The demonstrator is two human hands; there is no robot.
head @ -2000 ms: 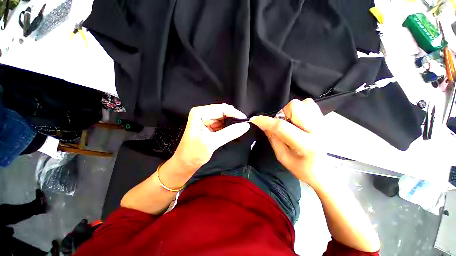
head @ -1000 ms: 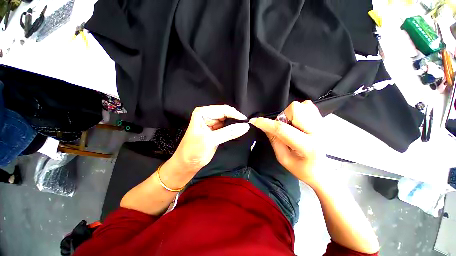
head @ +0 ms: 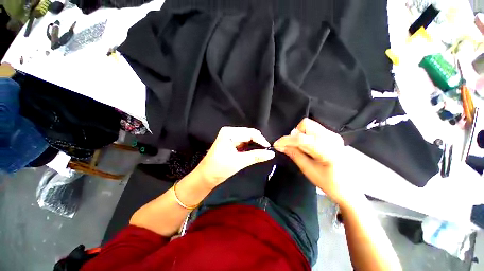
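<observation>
A large black garment (head: pixel 239 69) is draped over the white table and its front edge. My left hand (head: pixel 233 156) pinches the folded black edge between thumb and fingers at the centre, above the lap. My right hand (head: pixel 313 151) meets it from the right, thumb and fingertips closed at the same spot on the edge. Fingertips of both hands nearly touch. No needle or thread can be made out. Broken white streaks (head: pixel 390 122) show along the garment's edge at the right.
On the white table (head: pixel 69 74), black-handled scissors (head: pixel 59 36) lie far left. At right are a green packet (head: pixel 440 71), an orange-handled tool (head: pixel 467 103) and slim dark tools (head: pixel 446 160). A person in blue denim (head: pixel 18 127) is at the left edge.
The view has shifted, so cloth, table and hands appear lower in the picture. Both hands stay together at the folded edge; the right hand has turned slightly.
</observation>
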